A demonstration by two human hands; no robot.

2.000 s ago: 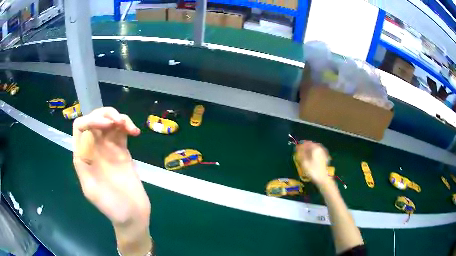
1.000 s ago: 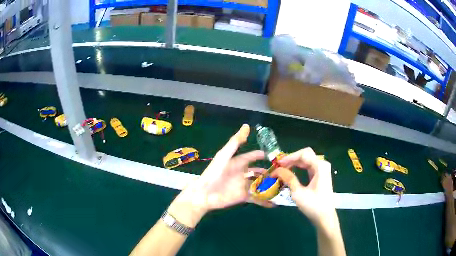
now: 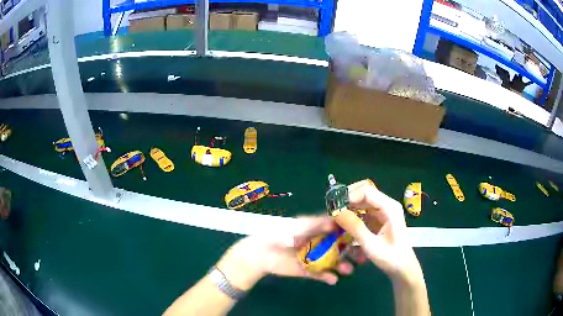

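My left hand (image 3: 281, 252) holds a yellow housing shell (image 3: 321, 254), open side up, with a smooth blue block (image 3: 323, 247) inside. My right hand (image 3: 378, 228) pinches a small dark green circuit board (image 3: 337, 199) just above and beyond the shell. The board's lower end is hidden by my right fingers, and the wires between board and shell are mostly hidden. My left fingers are blurred.
More yellow shells with wires (image 3: 247, 194) and flat yellow covers (image 3: 250, 140) lie on the green belt (image 3: 296, 163). A pale rail (image 3: 185, 214) runs on the near side. A cardboard box (image 3: 383, 114) holds clear plastic bags. A white post (image 3: 77, 117) stands left.
The shell and both hands have come slightly nearer to me, and the board has tilted more upright. Shells on the belt left of my hands have shifted right in view.
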